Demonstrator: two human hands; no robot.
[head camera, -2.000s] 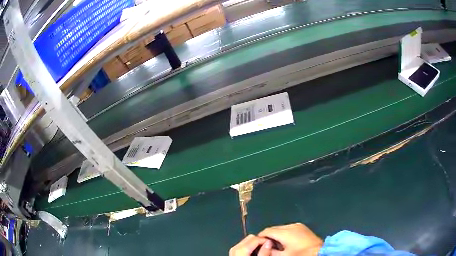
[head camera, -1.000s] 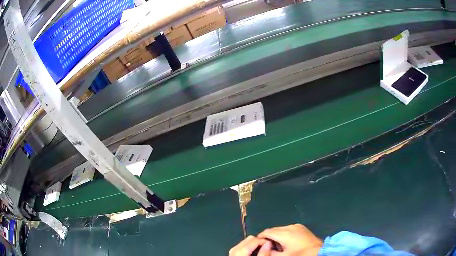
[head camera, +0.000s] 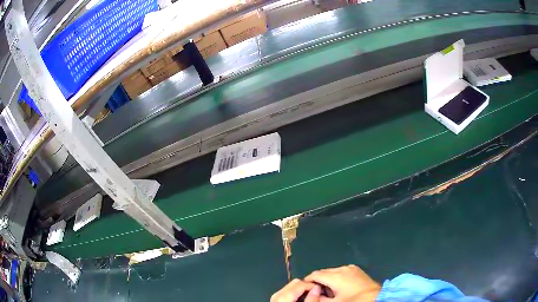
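My left hand and my right hand are together at the bottom edge of the view, fingers touching. Both are bare and partly cut off by the frame. A small dark item shows between the closed fingers; the hands mostly hide it, and I cannot tell what it is. A light blue sleeve covers the right wrist. The hands are over the worn dark green bench top.
Beyond the bench, a green conveyor belt carries several closed white boxes and an open box with a dark flat device, lid standing. A pale metal post crosses at left. Cartons and a blue crate are behind.
The boxes on the belt have moved left, the open box with them; another box edge has come in at the far right. My hands have not visibly moved.
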